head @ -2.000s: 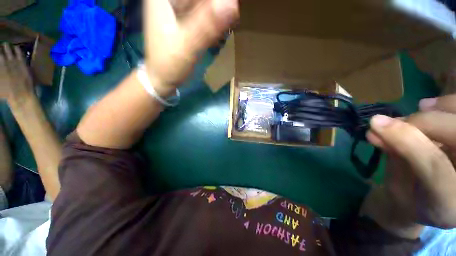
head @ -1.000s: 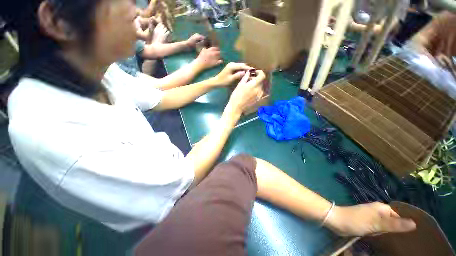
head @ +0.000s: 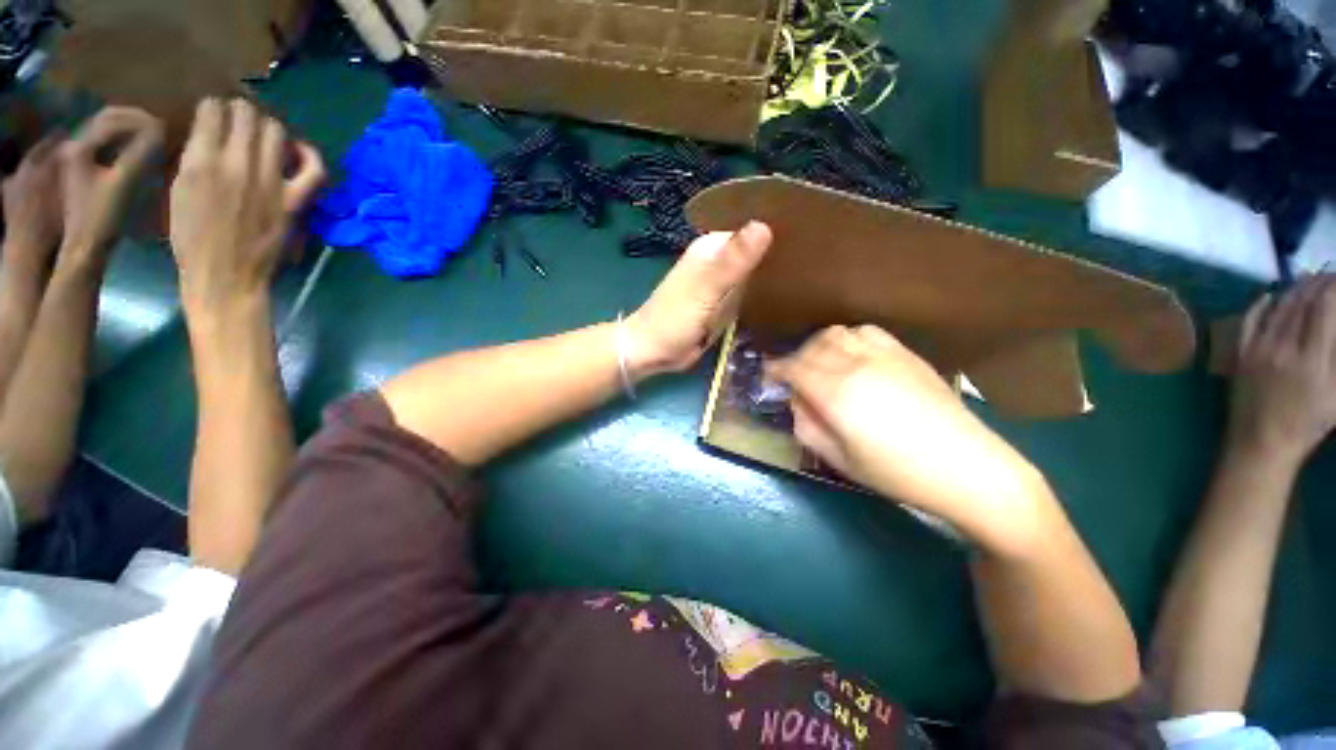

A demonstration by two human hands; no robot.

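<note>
An open brown mailer box (head: 938,279) lies on the green table in front of me, its long lid raised on the far side. My left hand (head: 689,303), with a white band at the wrist, holds the lid's left end between thumb and fingers. My right hand (head: 865,396) reaches into the box, fingers down over its contents; whether it grips something is hidden. A shiny clear plastic bag (head: 759,384) shows inside the box, left of my right fingers. The rest of the contents is covered by my right hand.
Black cables (head: 645,183) lie behind the box, with a blue cloth (head: 406,186) to their left. A partitioned carton (head: 601,66) and yellow strips (head: 838,62) stand behind. Another carton (head: 1043,117) and black parts (head: 1231,103) are at right. Neighbours' hands (head: 235,191) are on both sides.
The view has swung from the left neighbour back to the box. My right hand, out of view one second ago, is now in the box. My left hand remains at the cardboard flap.
</note>
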